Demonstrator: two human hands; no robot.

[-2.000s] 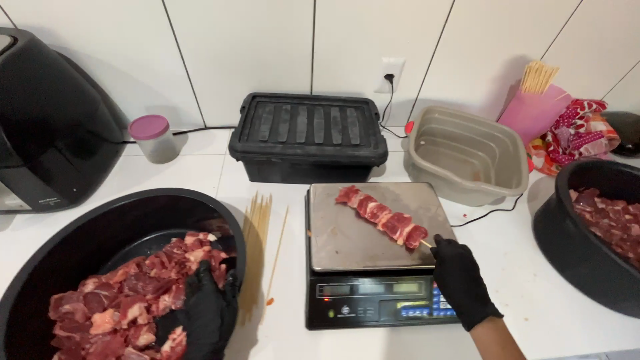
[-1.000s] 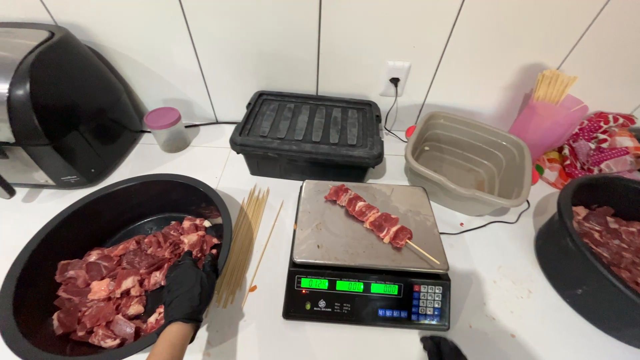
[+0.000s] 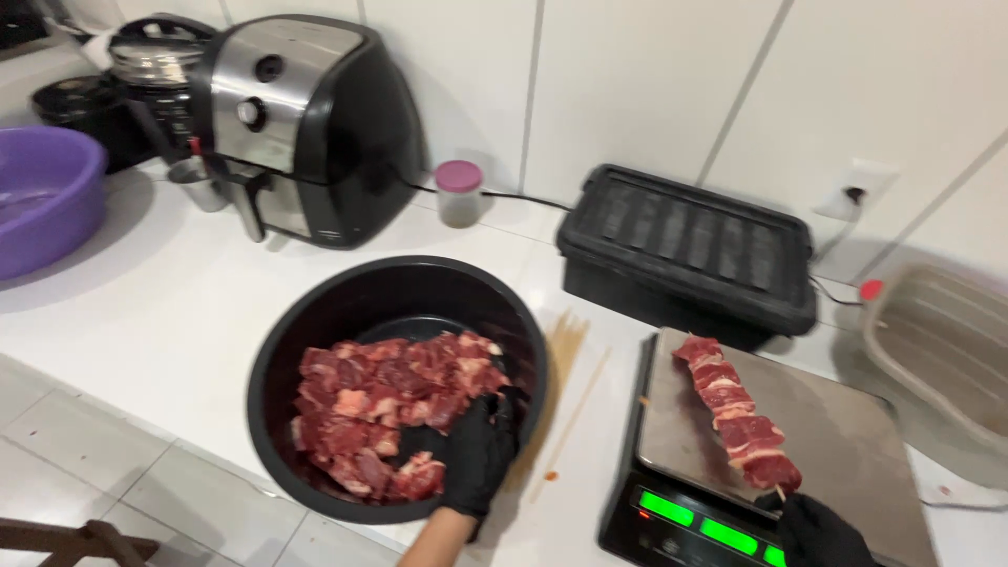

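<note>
Raw meat chunks (image 3: 378, 394) lie in a round black tub (image 3: 276, 472). My left hand (image 3: 480, 453), in a black glove, reaches into the tub's right side against the meat; its fingertips are partly hidden, so a hold cannot be told. My right hand (image 3: 819, 531), also black-gloved, pinches the bare end of a meat skewer (image 3: 736, 413) at the lower right. That skewer rests on the steel plate (image 3: 835, 441) of a digital scale with lit green displays (image 3: 728, 535). Wooden skewers (image 3: 563, 346) lie between tub and scale, partly behind the tub's rim.
Behind the scale stand a lidded black plastic box (image 3: 685, 244) and a beige plastic basin (image 3: 937, 370). An air fryer (image 3: 315, 134), a jar with a purple lid (image 3: 458, 193) and a purple basin (image 3: 55, 205) are farther left. The counter's front edge (image 3: 142, 421) runs beside the tub.
The view has swung left. My right hand, off the skewer one second ago, is back at its bare end. The skewer remains on the scale, and my left hand is still in the tub.
</note>
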